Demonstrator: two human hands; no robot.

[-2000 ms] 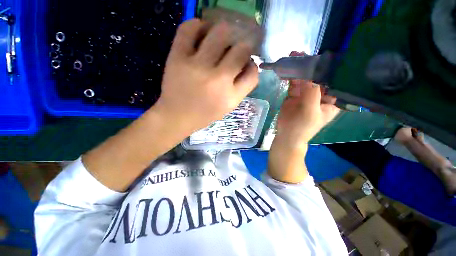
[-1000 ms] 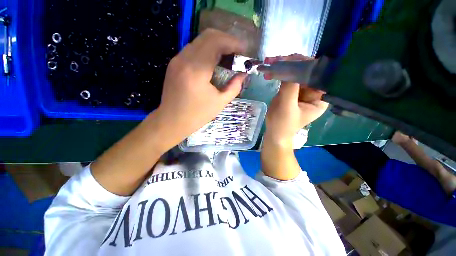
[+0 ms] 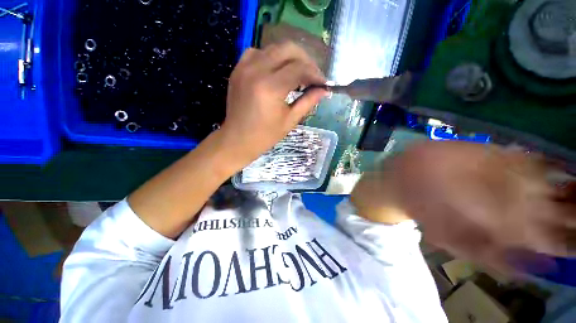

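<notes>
My left hand [image 3: 271,104] is closed around a small metal part [image 3: 294,96] at the tip of the grey press bar [image 3: 379,88]; the fingers hide most of the part. The bar tapers from the dark-green press [image 3: 436,94] at the right. My right hand [image 3: 480,195] is large and blurred at the right, below the press; whether it holds anything cannot be told. The clear parts tray [image 3: 327,158], full of silver pins, lies near my shirt.
A large blue bin [image 3: 151,140] with scattered rings is at left, a second blue bin [image 3: 28,126] at the far left. A long clear box [image 3: 372,44] lies beyond my hands. Cardboard boxes [image 3: 474,303] are on the floor at lower right.
My right hand has left the bar tip and moved right, towards the camera. My left hand has closed over the bright block with the dark hole, which showed one second ago.
</notes>
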